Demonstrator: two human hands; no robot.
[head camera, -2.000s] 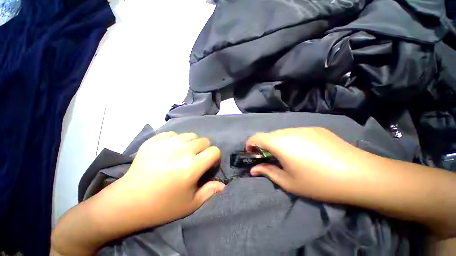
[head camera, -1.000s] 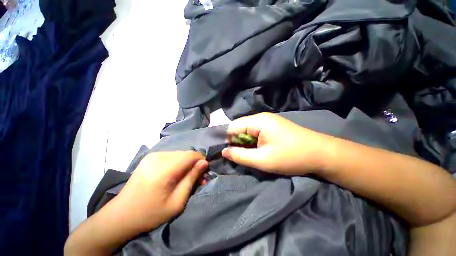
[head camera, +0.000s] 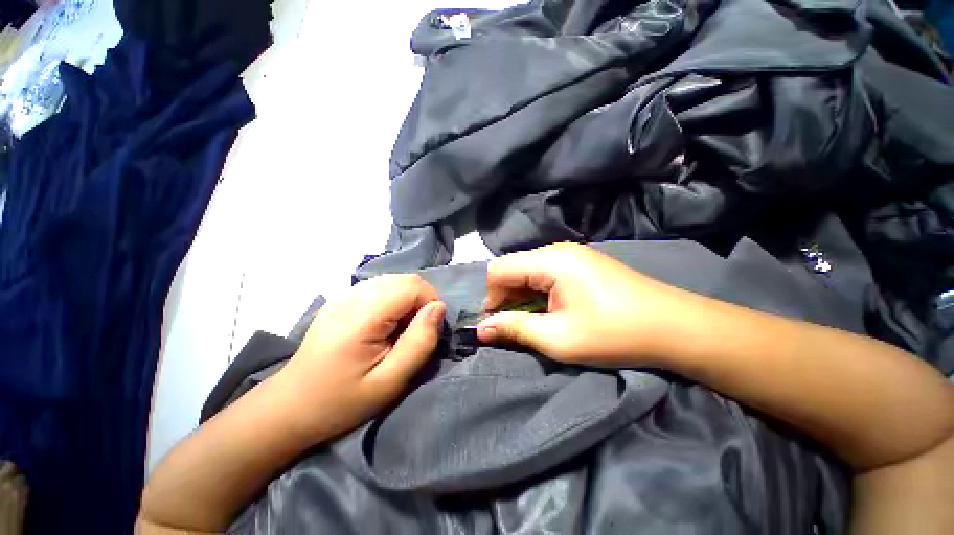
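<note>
A dark-grey garment (head camera: 492, 423) lies nearest the body, with matte cloth at the middle and shiny lining below. My left hand (head camera: 382, 329) pinches its cloth beside a small black label (head camera: 464, 336). My right hand (head camera: 554, 303) is closed around green thread snips (head camera: 531, 305), mostly hidden in the palm. Its thumb and finger are at the label's right edge. The fingertips of both hands are a small gap apart. The blades and any thread are too small to make out.
A crumpled pile of grey garments (head camera: 628, 125) lies beyond the worked piece, reaching to the right. Navy garments (head camera: 105, 240) lie at the left. A white tabletop (head camera: 314, 136) shows between them. A pale patterned thing (head camera: 52, 78) is at the upper left.
The left hand has turned from knuckles-up to a pinch beside the label. The right hand has moved slightly left. A curved fold of matte cloth now shows below the hands. The view has shifted.
</note>
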